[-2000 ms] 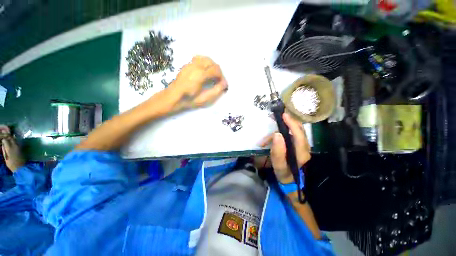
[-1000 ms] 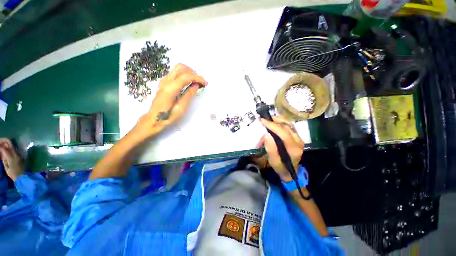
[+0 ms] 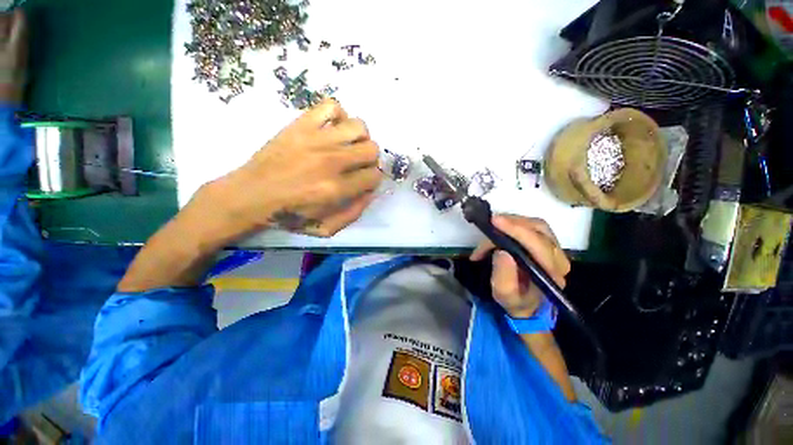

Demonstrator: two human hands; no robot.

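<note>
My left hand (image 3: 317, 169), with a mark on its wrist, is low over the white sheet (image 3: 461, 78). Its fingers are pinched, and a thin solder wire (image 3: 152, 173) runs from the spool (image 3: 65, 159) towards it; the grip itself is mostly hidden. A small silver component (image 3: 397, 165) lies at its fingertips. My right hand (image 3: 529, 261) holds the black soldering iron (image 3: 513, 248), its silver tip pointing up-left, close to that component. Several small components (image 3: 439, 189) lie beneath and beside the iron, and a single one (image 3: 528, 168) lies by the tan bowl.
A large heap of small parts (image 3: 235, 35) lies far left, with loose ones beside it. The tan bowl (image 3: 565, 161) holds silvery scraps. Behind it is a fan with a round grille (image 3: 652, 69). A yellowish square (image 3: 755, 252) and black trays (image 3: 661, 365) are at right. Another person's blue sleeve (image 3: 13, 174) shows at left.
The view has moved closer. My left hand has come right, to a component near the iron's tip. Loose parts now lie apart from the heap, and one component lies alone by the bowl.
</note>
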